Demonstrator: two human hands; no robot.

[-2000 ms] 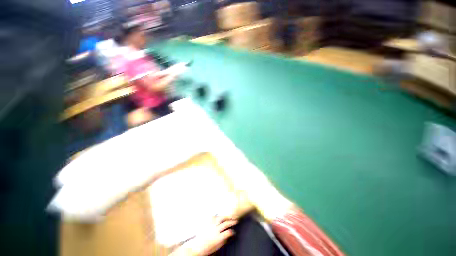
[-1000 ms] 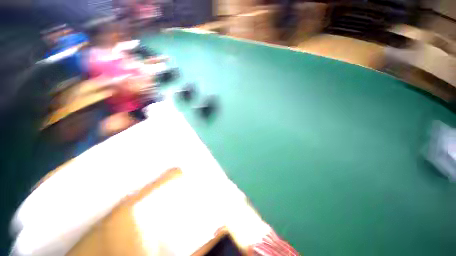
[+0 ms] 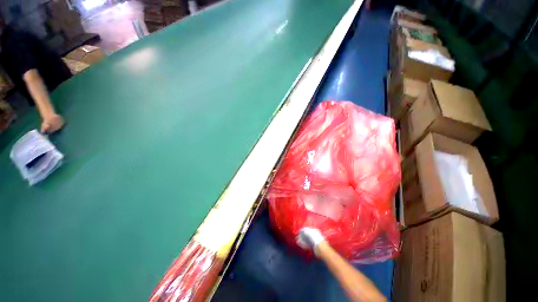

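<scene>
A large translucent red plastic bag (image 3: pixel 348 159) bulges beside the conveyor, below the level of the green belt. My right hand (image 3: pixel 309 239), in a white glove, is at the bag's near lower side, and its fingers look closed on the film. Some pale shapes show faintly through the bag, but I cannot tell what they are. My left hand is not in view.
The green belt (image 3: pixel 135 135) runs along the left, with a pale edge rail (image 3: pixel 271 141) and red wrapping (image 3: pixel 189 274). Across it, a person's hand is near a whitish bag (image 3: pixel 36 157). Cartons (image 3: pixel 448 259), some holding white material, line the right.
The view has swung right, from the side table with white bags to the red bag and cartons. My gloved right hand now shows at the red bag.
</scene>
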